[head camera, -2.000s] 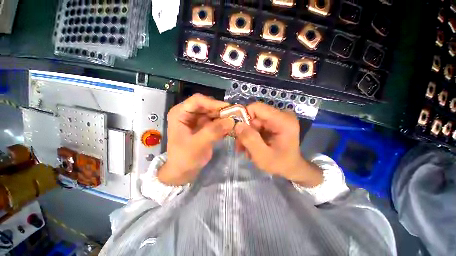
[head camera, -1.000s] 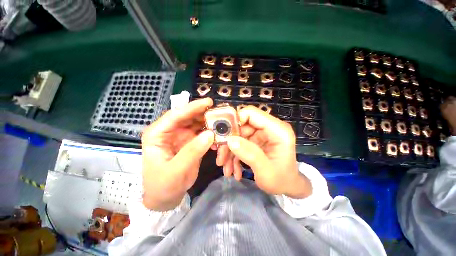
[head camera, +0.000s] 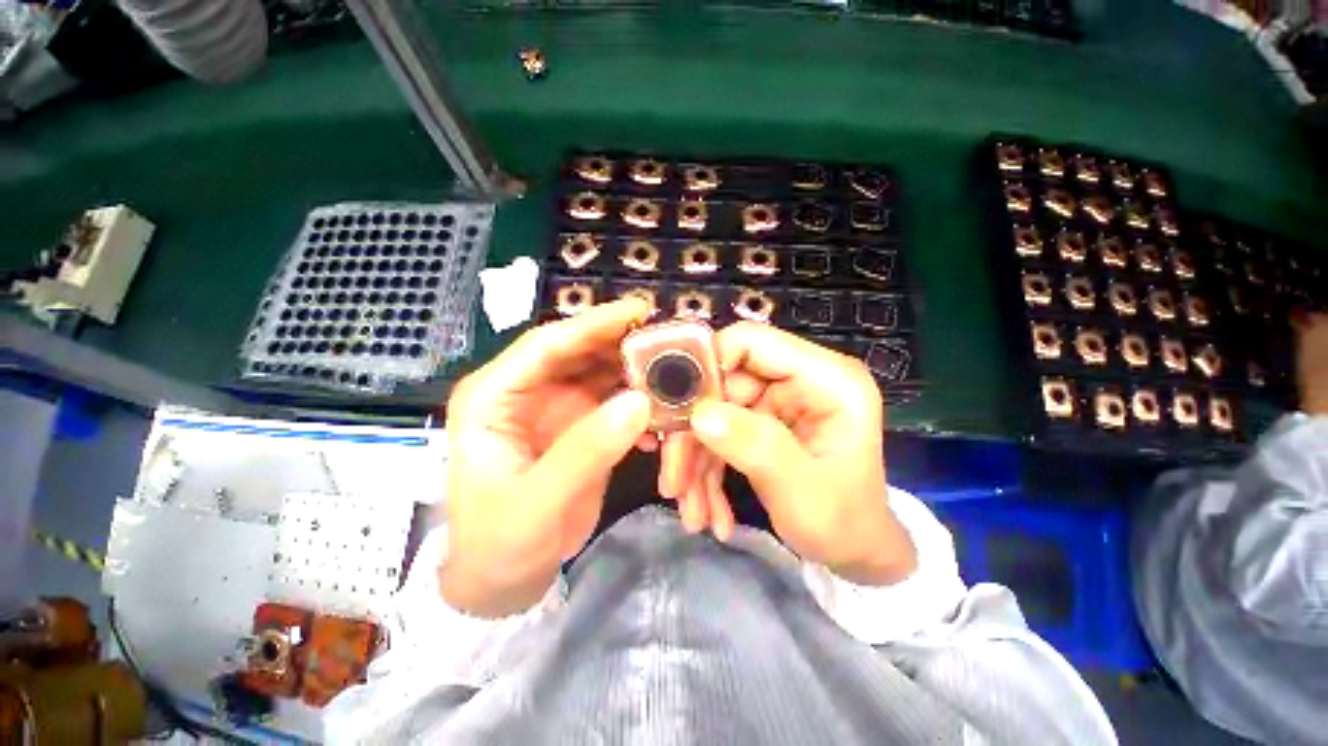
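A watch housing (head camera: 674, 376), rounded-square with a shiny copper rim and a dark round centre, is held up in front of my chest with its round centre facing me. My left hand (head camera: 539, 445) grips its left side between thumb and fingers. My right hand (head camera: 794, 445) grips its right side the same way. Behind it on the green bench, a black blister tray (head camera: 918, 277) holds rows of copper housings on its left and shows dark outlines at its right. My hands hide part of the tray's near rows.
A stack of clear carrier sheets (head camera: 364, 292) and a crumpled white wipe (head camera: 510, 293) lie left of the tray. A white machine with a perforated plate (head camera: 342, 544) and an orange-brown nest (head camera: 338, 656) is at lower left. Another filled tray (head camera: 1095, 277) and a person's sleeve (head camera: 1238, 539) are at right.
The view has tilted up from the lap to the bench. The housing has turned from edge-on to face me with its dark round centre; both hands still hold it.
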